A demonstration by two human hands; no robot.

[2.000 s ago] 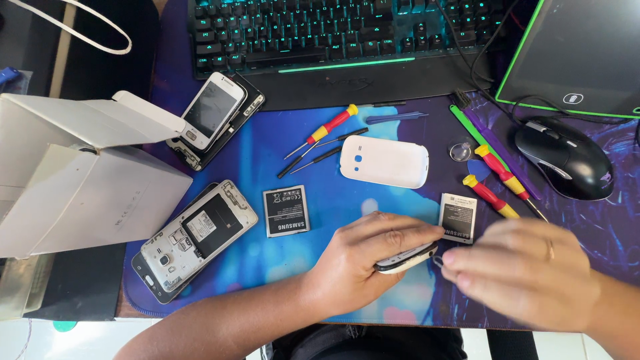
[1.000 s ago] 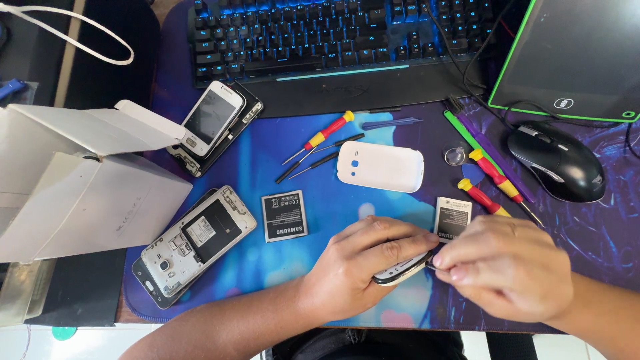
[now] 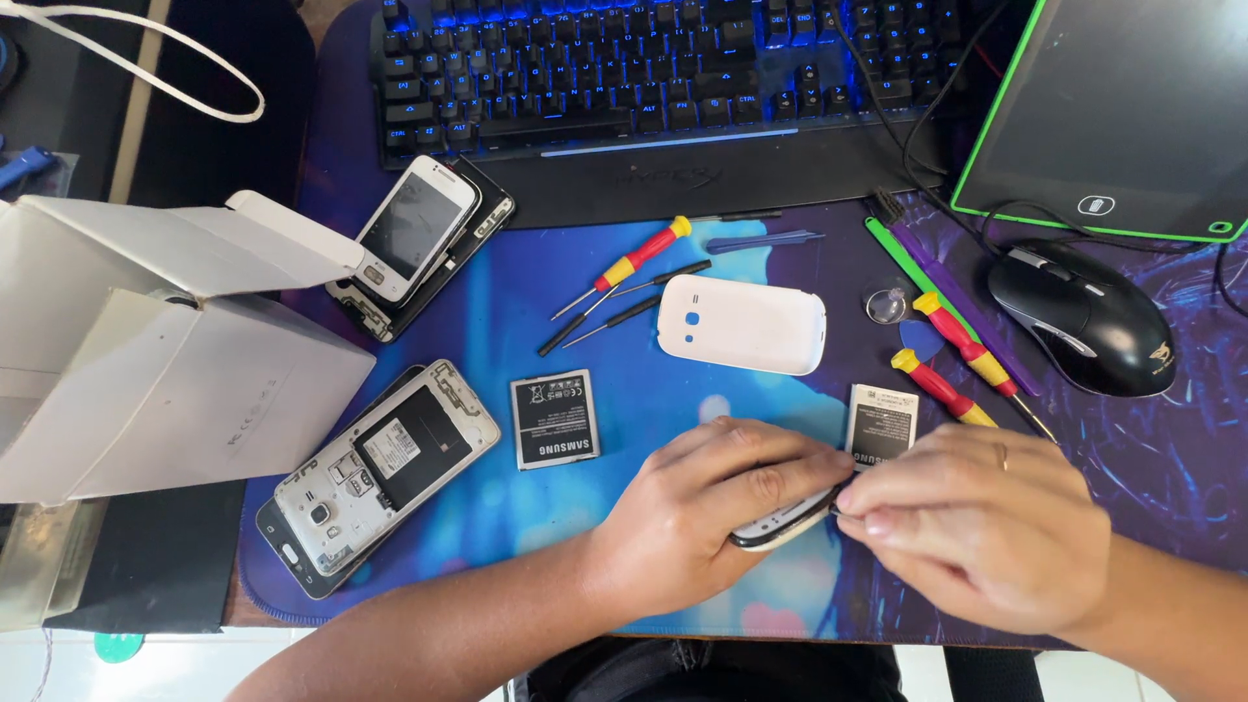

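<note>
My left hand [image 3: 731,497] grips a white smartphone with a dark rim [image 3: 783,520], tilted over the desk mat. Pinched in my right hand [image 3: 975,526] at the phone's edge is a small thin dark thing, mostly hidden by the fingers; its kind cannot be told. Partly behind that hand lies a Samsung battery [image 3: 881,419]. A white phone back cover [image 3: 742,325] rests above my left hand. Further left are a second Samsung battery [image 3: 555,419] and an opened phone body [image 3: 380,478] on a dark front panel.
Screwdrivers [image 3: 639,263] lie beyond the hands, with more red-and-yellow ones [image 3: 960,341], a green pry tool [image 3: 912,268] and a small suction cup [image 3: 885,305] at right. Around them are a keyboard [image 3: 585,88], mouse [image 3: 1082,317], green-edged tablet [image 3: 1102,117], open white box [image 3: 224,380] and small white phone [image 3: 414,229].
My right hand has moved left, closer to the phone's edge and to my left hand. My left hand still holds the phone. The keyboard light has turned from green-teal to blue.
</note>
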